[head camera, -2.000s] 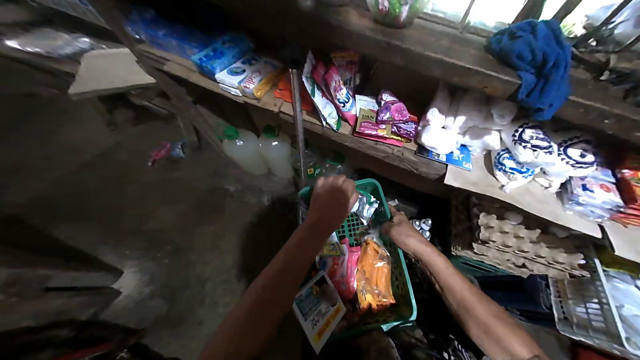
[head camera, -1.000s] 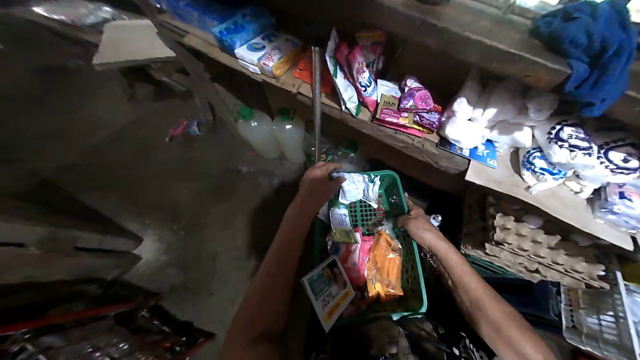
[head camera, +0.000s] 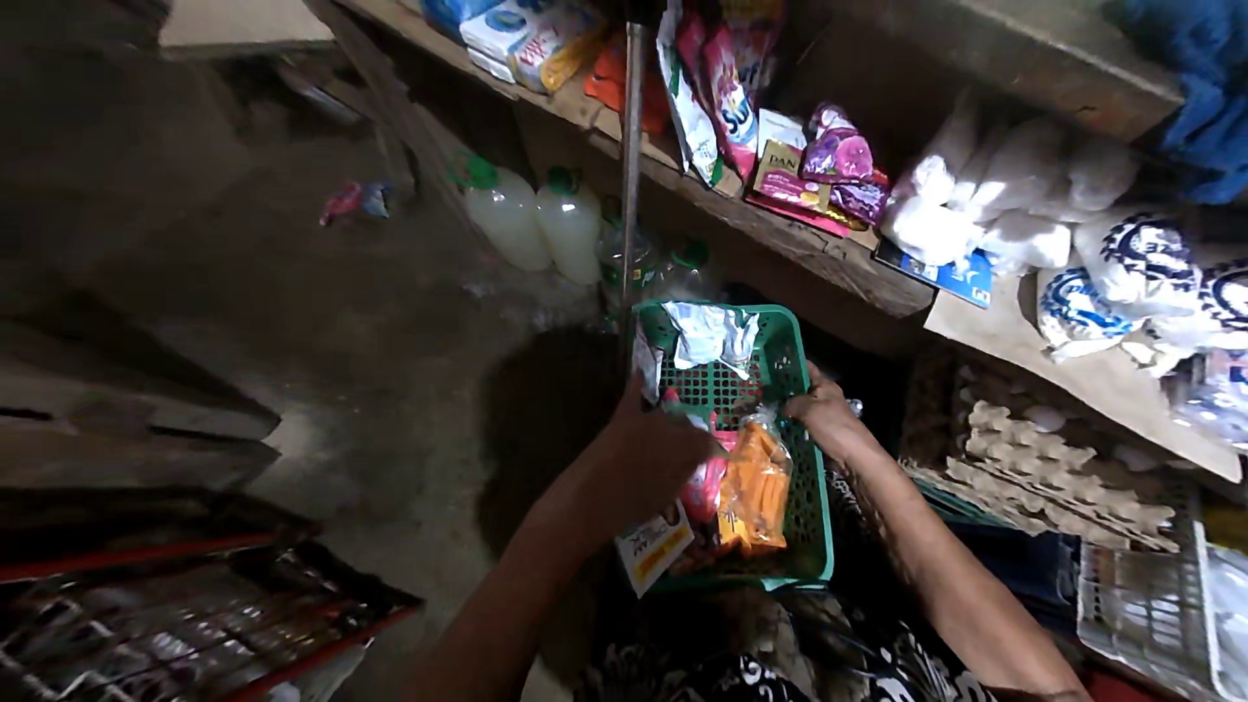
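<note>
A green plastic basket (head camera: 827, 526) rests near my lap. My right hand (head camera: 829, 409) grips its right rim, the fingertips over the edge. My left hand (head camera: 663, 448) is over the basket's left side, above pink packets (head camera: 707, 487); its fingers are blurred and hide what lies beneath. Beside them is a clear plastic bag of orange sticks or packets (head camera: 765, 483). White and silver crumpled packets (head camera: 712, 336) lie at the basket's far end. A printed card or box (head camera: 655, 548) with a yellow band leans at the lower left corner.
A metal pole (head camera: 632, 175) stands just beyond the basket. Bottles with green caps (head camera: 517, 219) are on the floor under a wooden shelf (head camera: 838, 249) of detergent packets (head camera: 731, 107). Egg trays (head camera: 1053, 478) and a white crate (head camera: 1136, 604) are at the right, a wire rack (head camera: 175, 624) at lower left.
My left hand has moved from the basket's far left corner toward me, over the pink packets. The white packets now lie at the far end without the hand on them. My right hand stays at the rim.
</note>
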